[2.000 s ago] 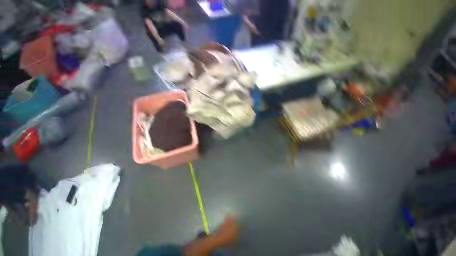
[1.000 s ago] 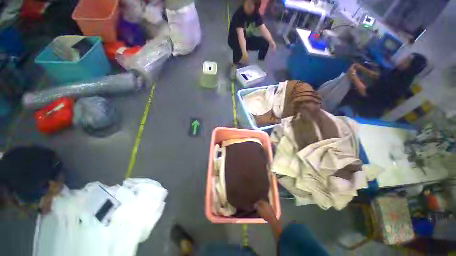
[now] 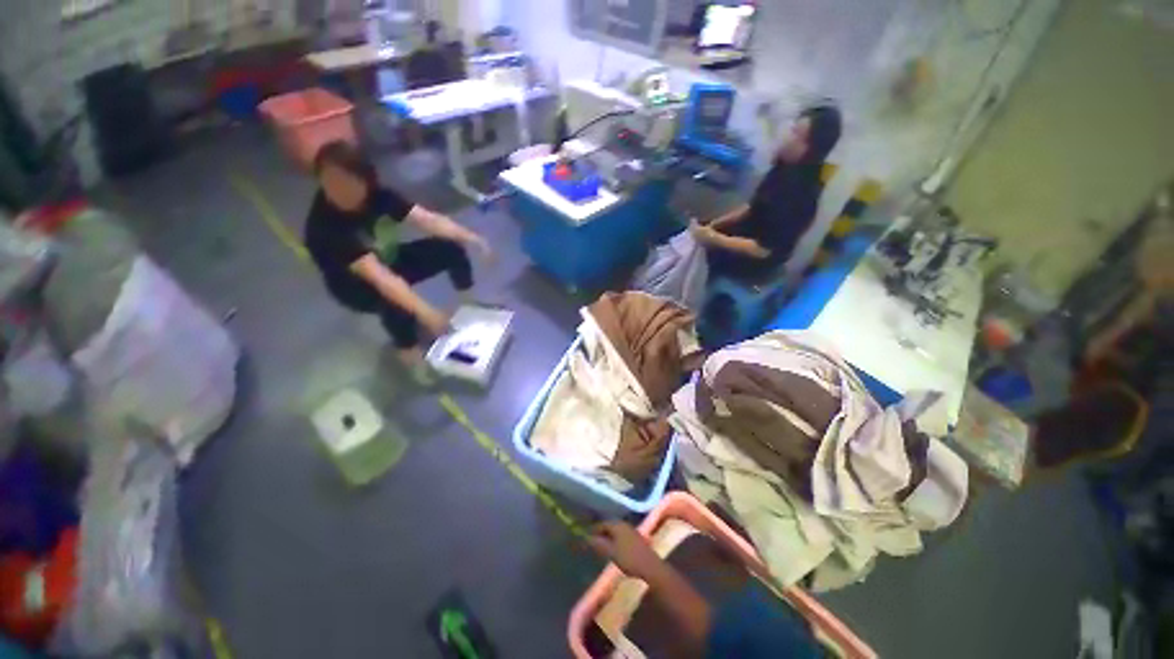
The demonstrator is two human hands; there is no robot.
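Observation:
A pink-orange basket (image 3: 596,613) at the bottom, cut off by the picture's edge, holds brown and cream cloth. My right hand (image 3: 623,546) reaches in from the lower right above this basket's left side; its fingers are blurred and I cannot tell whether they touch or hold anything. A light blue basket (image 3: 579,485) beyond it holds a brown-and-cream curtain (image 3: 592,406). A large heap of brown-and-cream curtain (image 3: 824,451) lies right of both baskets. My left hand is out of the picture.
A person (image 3: 367,245) crouches ahead by a white box (image 3: 471,345). A stool (image 3: 357,435) stands on the floor. Another person (image 3: 785,193) sits by a sewing table (image 3: 888,328). Wrapped bundles (image 3: 161,361) lie at the left.
The view has swung up and to the right, so the baskets appear lower. My right hand has moved from the brown cloth to the pink-orange basket's left side. The white cloth is out of view.

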